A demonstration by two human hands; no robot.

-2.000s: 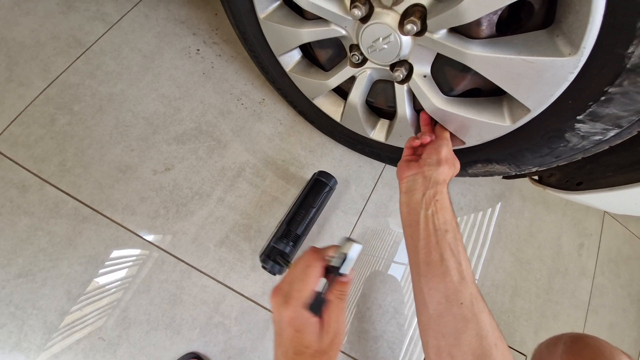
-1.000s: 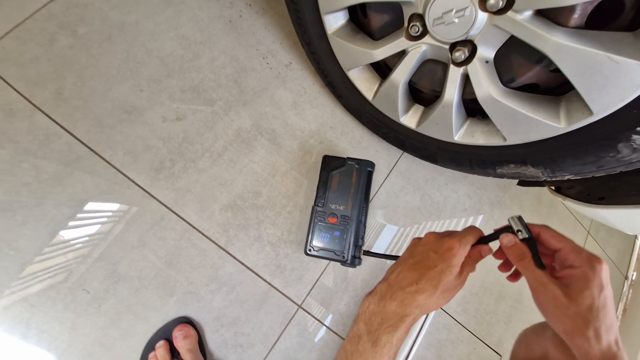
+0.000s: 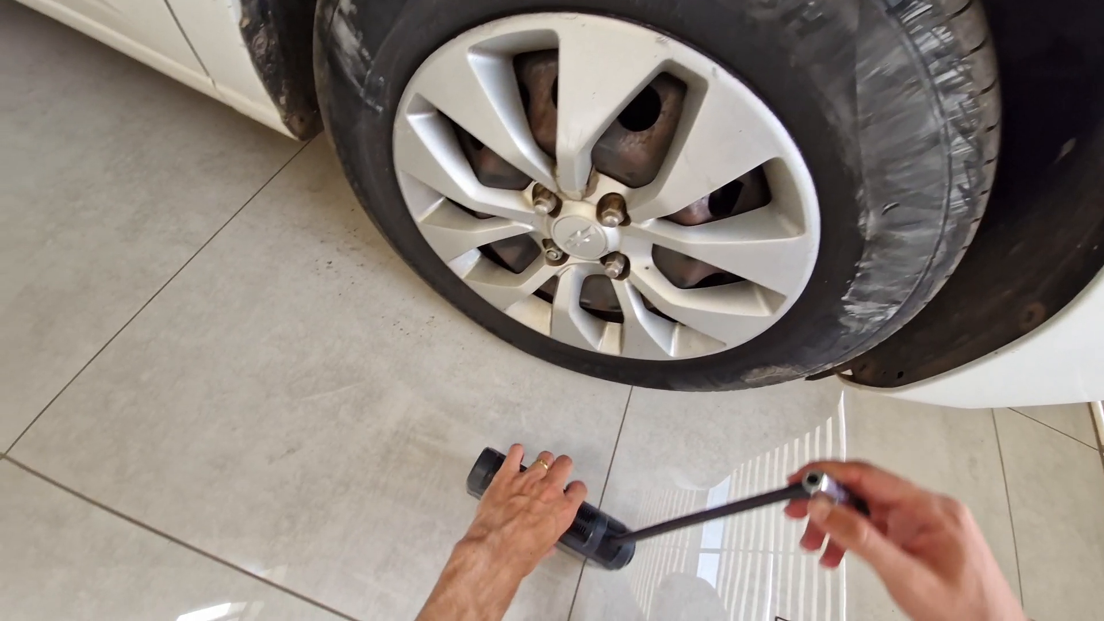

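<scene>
A black portable tire inflator [image 3: 595, 533] lies on the tiled floor below the car wheel, and my left hand [image 3: 530, 509], with a ring on one finger, is closed over its middle. From the inflator's right end a black air hose [image 3: 716, 515] runs up to the right. My right hand [image 3: 897, 526] pinches the metal valve chuck [image 3: 824, 486] at the hose's far end, clear of the wheel. Above both hands is the silver alloy wheel [image 3: 585, 237] with its black tire [image 3: 880, 190]. The tire's valve stem cannot be made out.
The white car body [image 3: 1018, 371] comes down low at the right behind the tire, with a dark wheel arch liner [image 3: 1044, 285] beside it. A white sill [image 3: 198, 69] runs along the top left. Large grey floor tiles [image 3: 259, 371] reflect light.
My left hand has moved from the hose onto the inflator. The inflator stands at a different angle than a second ago. My right hand still holds the chuck. The view has shifted to show more wheel.
</scene>
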